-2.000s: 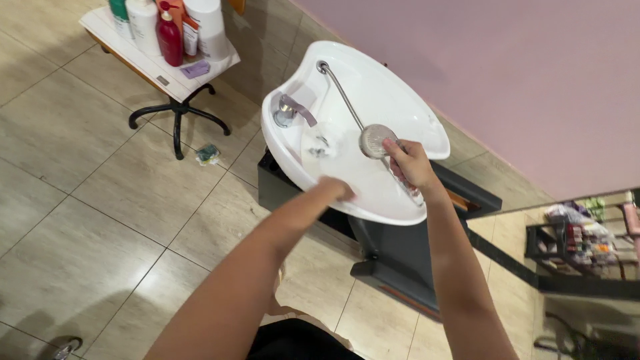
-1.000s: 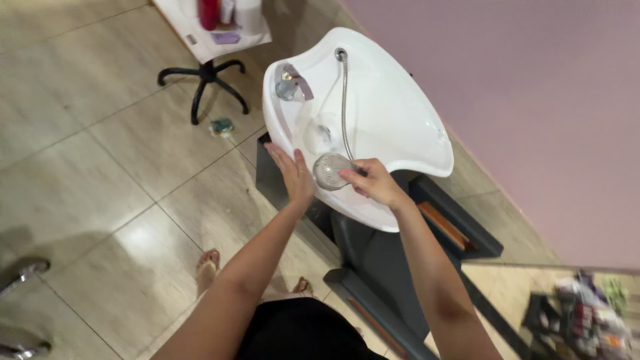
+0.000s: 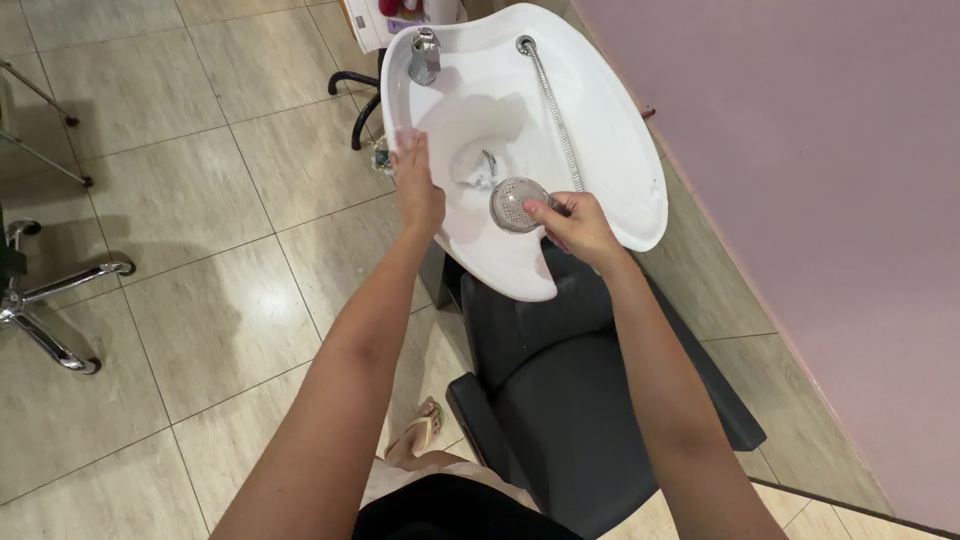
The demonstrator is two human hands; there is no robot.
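Observation:
My right hand (image 3: pixel 581 225) holds a round shower head (image 3: pixel 516 205) by its neck, over the near part of a white salon shampoo basin (image 3: pixel 622 150). A metal hose (image 3: pixel 556 112) runs from a fitting at the basin's far side down to that hand. My left hand (image 3: pixel 417 180), its fingers slightly blurred, lies at the basin's left rim and holds nothing. Beyond it stands a chrome faucet (image 3: pixel 424 56). Around the drain (image 3: pixel 480 166) is a shiny patch that looks like water.
A black salon chair (image 3: pixel 570 420) adjoins the basin's near edge. Behind the basin stands a small trolley (image 3: pixel 367 26) with bottles and dark legs. Chrome chair legs (image 3: pixel 60 289) are at the left, a pink wall (image 3: pixel 810 187) at the right.
The shower head remains in my right hand. My left hand, earlier over the basin's near edge, is now farther up its left rim. The view has shifted.

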